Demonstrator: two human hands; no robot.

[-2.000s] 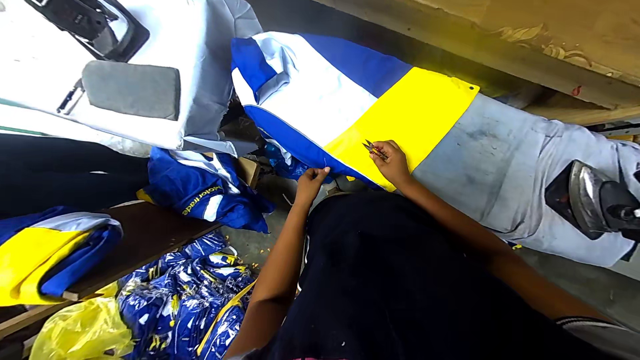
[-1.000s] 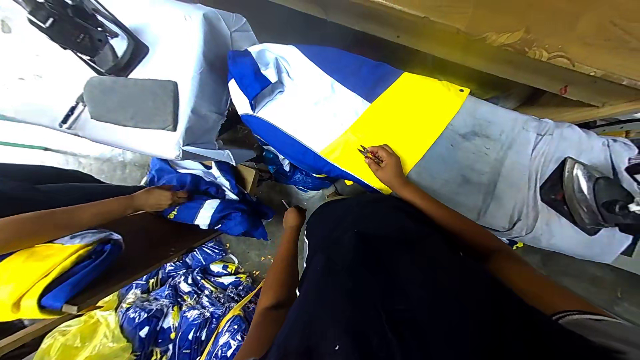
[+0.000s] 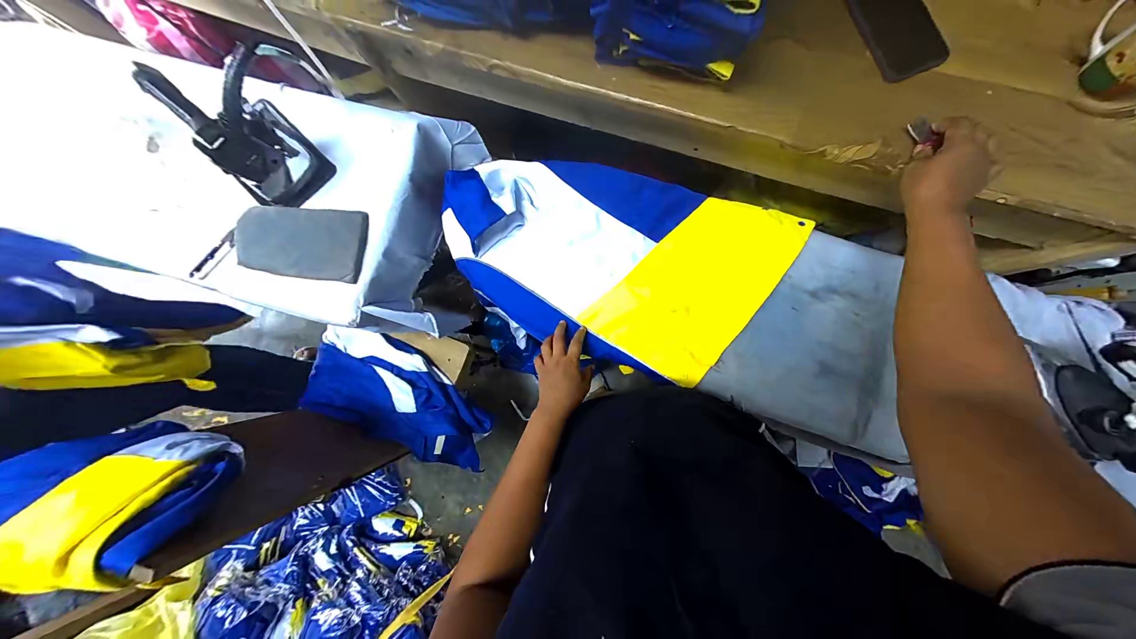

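A blue, white and yellow garment lies spread on a grey cloth-covered ironing board. My left hand rests on the garment's near blue edge, fingers spread, holding nothing visible. My right hand is raised at the wooden shelf beyond the board, its fingers closed on a small object that is partly hidden and too small to name. An iron stands at the board's right end, partly cut off by the frame.
On the white-covered table at left are a black iron and a grey pad. The wooden shelf holds folded blue garments and a dark phone. Plastic-wrapped garments lie low at left, below a brown bench.
My right hand has moved from the yellow part of the garment to the shelf. My left hand has come back to the garment's edge. The co-worker's hand has left the blue bundle. The view has shifted.
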